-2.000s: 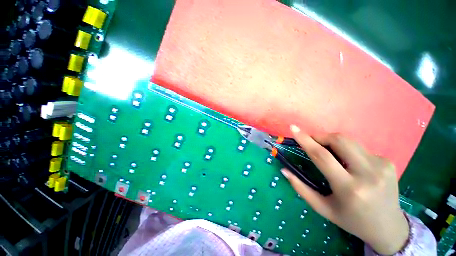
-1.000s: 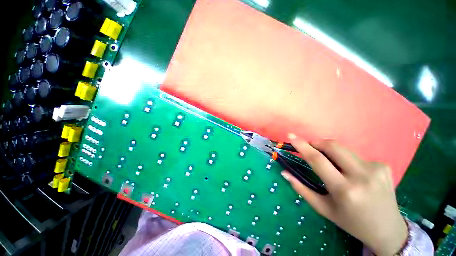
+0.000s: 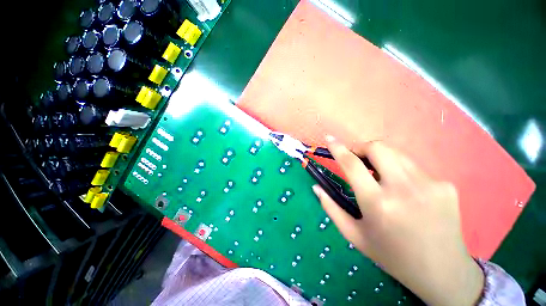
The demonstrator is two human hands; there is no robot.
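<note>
The green circuit board (image 3: 239,197) lies solder side up, tilted across the view, with rows of small silvery joints. My right hand (image 3: 395,209), bare, holds the diagonal cutters (image 3: 332,188) by their black handles. The cutters' silver jaws are at the board's upper long edge, beside the orange-red mat (image 3: 383,101). Whether the jaws touch the board or are fully closed is hard to tell. My left hand is not in view.
At the left stand black capacitors (image 3: 117,60) in rows, yellow blocks (image 3: 158,74) and a white connector (image 3: 128,119) along a board edge. A black slotted rack (image 3: 66,239) is at the lower left. A pale sleeve (image 3: 233,287) shows at the bottom.
The view has shifted, so the capacitors and mat sit further right in the picture. The cutters' jaws are nearer the upper left corner of the board's edge, still in my right hand.
</note>
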